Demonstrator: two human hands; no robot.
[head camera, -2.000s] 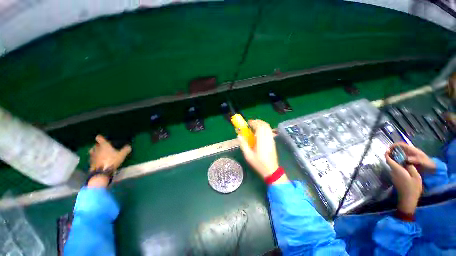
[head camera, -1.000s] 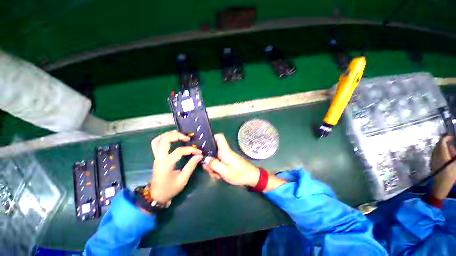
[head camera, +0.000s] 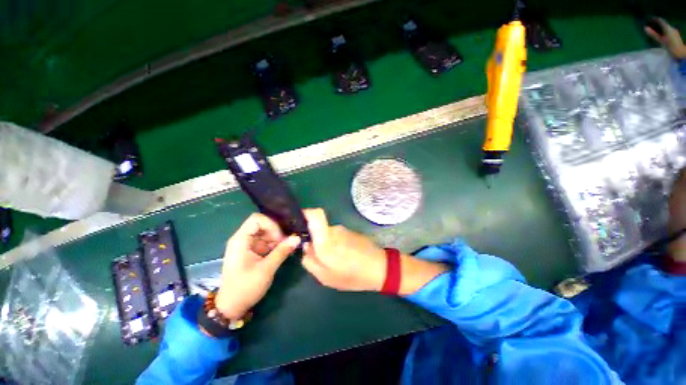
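A black phone body (head camera: 262, 183) with a white square label is held tilted above the bench, its upper end over the belt's pale rail. My left hand (head camera: 252, 263) is at its lower end with thumb and fingertips together. My right hand (head camera: 342, 256), with a red wristband, grips the lower right edge. Any small part at the fingertips is too small to tell. A yellow electric screwdriver (head camera: 505, 90) hangs upright, tip down, right of a round dish (head camera: 387, 191) of silvery bits.
Two phone bodies (head camera: 162, 267) lie side by side at left. Clear plastic trays lie at far left (head camera: 49, 316) and right (head camera: 613, 162). Several phone bodies lie on the green belt (head camera: 203, 139). A white post (head camera: 53, 173) stands left. Another person's hand and blue sleeves show at right.
Since two seconds ago, my right hand has let go of the screwdriver and both hands have come to a phone body. Over the last second the phone body has tilted further left.
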